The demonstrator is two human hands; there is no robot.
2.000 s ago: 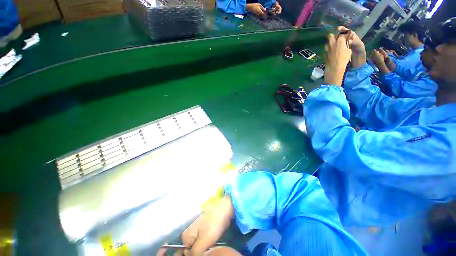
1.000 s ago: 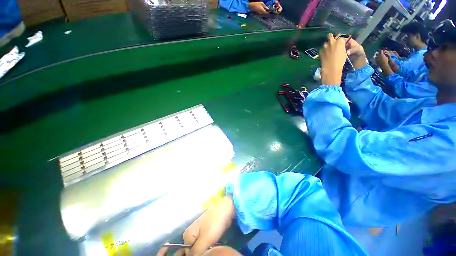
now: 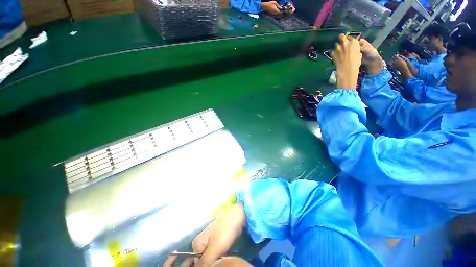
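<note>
My right hand (image 3: 220, 235) is at the bottom centre, over the silvery sheet's near edge, closed on thin metal tweezers (image 3: 183, 254). Fingertips at the bottom edge beside the tweezers seem to be my left hand (image 3: 172, 261); it is mostly cut off and what it holds is hidden. The large shiny silvery sheet (image 3: 156, 180) lies on the green bench. A white adhesive strip (image 3: 143, 146) with rows of small bars runs along its far edge. Yellow tape with handwriting (image 3: 122, 254) is on the sheet's near left part; more yellow tape is by my wrist.
A person in a blue smock (image 3: 386, 156) sits close at my right, hands (image 3: 348, 55) raised around a small dark piece. Dark red-edged housings (image 3: 305, 102) lie near them. Clear trays (image 3: 180, 20) are stacked beyond the green belt (image 3: 156, 68). Glossy amber film (image 3: 8, 229) is far left.
The view has shifted slightly, so the sheet and strip appear a little further right. My hands have barely moved. The neighbour's raised hands and the piece in them have changed position slightly.
</note>
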